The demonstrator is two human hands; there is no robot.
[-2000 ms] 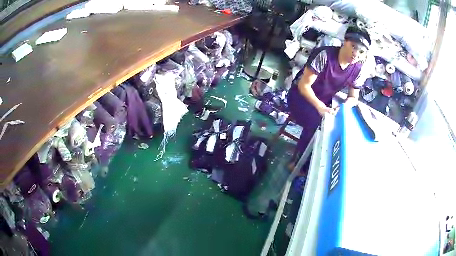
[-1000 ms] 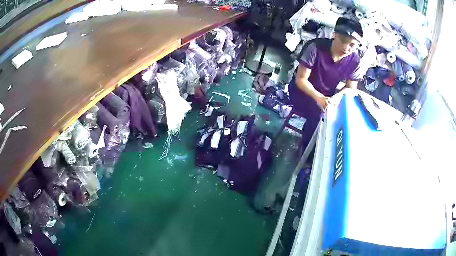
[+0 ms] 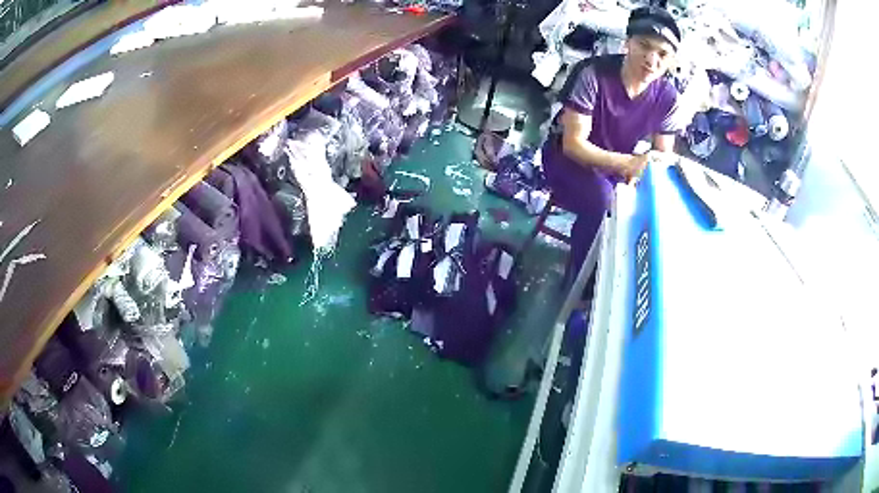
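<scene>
The fusing machine (image 3: 752, 327) stands nearest in front of me at the right, with a large white cover, a blue edge and lettering on its side. Its near end is cut off by the bottom edge of the picture, where a thin dark gap shows under the blue edge. A dark elongated object (image 3: 696, 195) lies on top of the cover near its far end. Neither my left hand nor my right hand is in view. No cut pieces in my hands can be seen.
A person (image 3: 617, 125) is at the machine's far end, forearms near its corner. Dark tied bundles (image 3: 439, 279) lie on the green floor (image 3: 318, 404). A long brown table (image 3: 193, 106) with white pieces runs along the left, over wrapped fabric rolls (image 3: 207, 226). More rolls are piled behind.
The view has shifted slightly, so more of the machine's near end shows. The person at the far end has straightened and brought both hands together near the corner.
</scene>
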